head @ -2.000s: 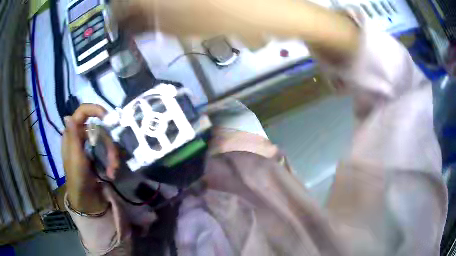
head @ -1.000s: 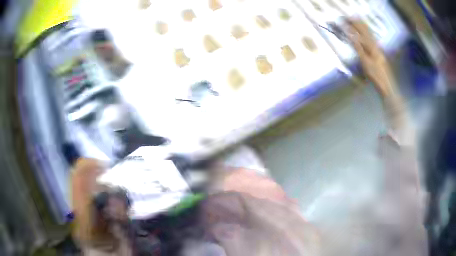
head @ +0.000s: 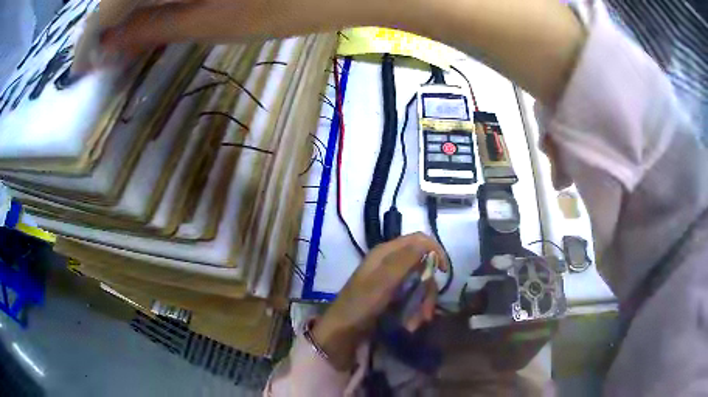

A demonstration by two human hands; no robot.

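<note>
My left hand [head: 380, 291] pinches a small whitish test connector [head: 429, 265] on a cable, left of the test fixture [head: 536, 288]. The fixture's silver four-cornered frame shows its spokes. My right arm crosses the top of the view, and my right hand [head: 124, 35] is over the top left tray of the stack [head: 54, 128], close to dark units there. Blur hides whether it holds one. A small motor unit [head: 576, 253] with a thin lead lies on the white foam tray [head: 555, 219] right of the fixture.
A handheld meter [head: 448, 143] stands behind the fixture, with a round sensor [head: 501, 211] on a black arm. A thick coiled black cable [head: 382, 155] and a red lead [head: 339, 163] run beside blue tape. Thin wires hang from the stacked trays.
The view has swung left to the stack. My right hand has moved from the right-side tray across to the stack's top. My left hand stays beside the fixture.
</note>
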